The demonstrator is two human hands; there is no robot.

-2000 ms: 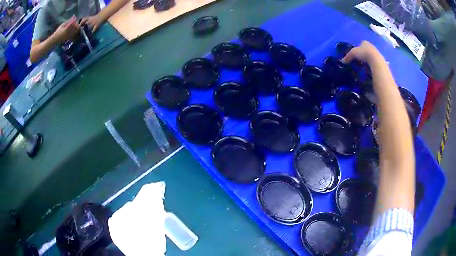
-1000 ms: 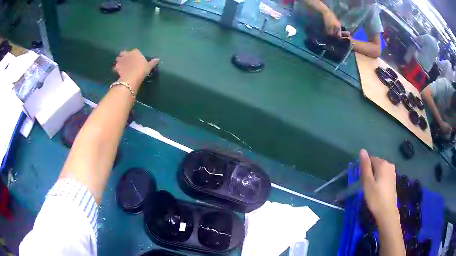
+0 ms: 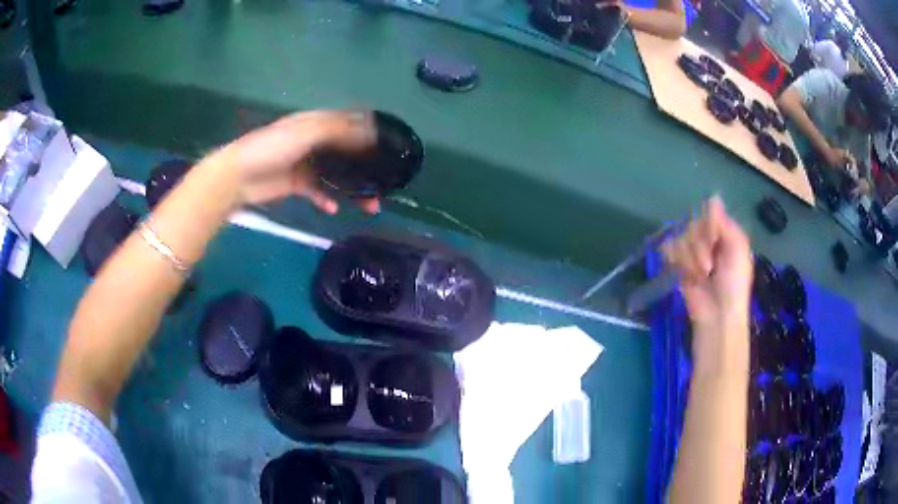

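Note:
My left hand (image 3: 295, 162) is slightly blurred and holds a round black part (image 3: 379, 157) in the air above the belt edge. My right hand (image 3: 709, 261) is raised at the near corner of the blue tray, fingers curled; whether it grips anything is unclear. Below my left hand lie black two-well housings in a column: the top one (image 3: 406, 287), the middle one (image 3: 359, 392) with a small white label in its left well, and a third (image 3: 362, 480) cut off by the bottom edge.
A white cloth (image 3: 512, 394) and a translucent bottle (image 3: 571, 427) lie right of the housings. A loose black cover (image 3: 235, 337) is left. The blue tray (image 3: 672, 374) holds rows of black parts. A white carton (image 3: 71, 202) stands far left. A black part (image 3: 447, 73) lies on the belt. People work opposite.
My left hand has come back from the belt toward me and to the right, now showing the round part. My right hand has curled and moved slightly left and up. The view has shifted.

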